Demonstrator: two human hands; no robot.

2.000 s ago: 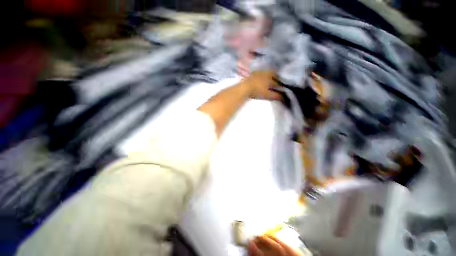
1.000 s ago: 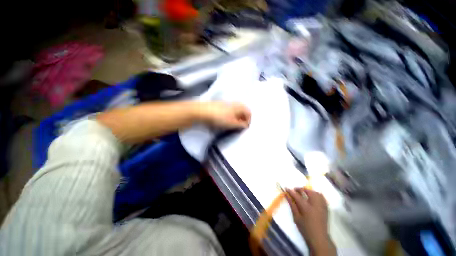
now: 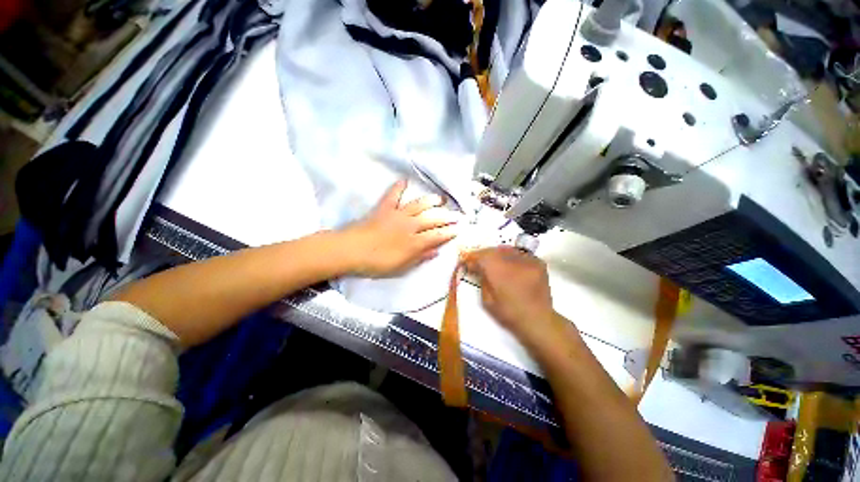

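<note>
A light grey garment panel (image 3: 354,122) lies on the white table and runs up to the needle area of the white sewing machine (image 3: 603,141). My left hand (image 3: 401,232) lies flat on the panel with fingers spread, just left of the presser foot (image 3: 492,196). My right hand (image 3: 504,282) pinches the orange tape (image 3: 452,344) at the panel's edge, close below the needle area. The tape hangs from my fingers over the table's front edge. The needle tip is too small to tell.
A stack of grey and black cut pieces (image 3: 156,122) lies at the left. A ruler strip (image 3: 368,329) runs along the front edge. The lit control panel (image 3: 769,280) is at the right. Another orange strip (image 3: 663,325), a yellow-brown taped block (image 3: 822,433) and a red item (image 3: 776,450) are at the right.
My left hand has moved from the table's front left onto the panel beside the needle area. The panel now lies under it. My right hand still holds the tape. The view has shifted and sharpened.
</note>
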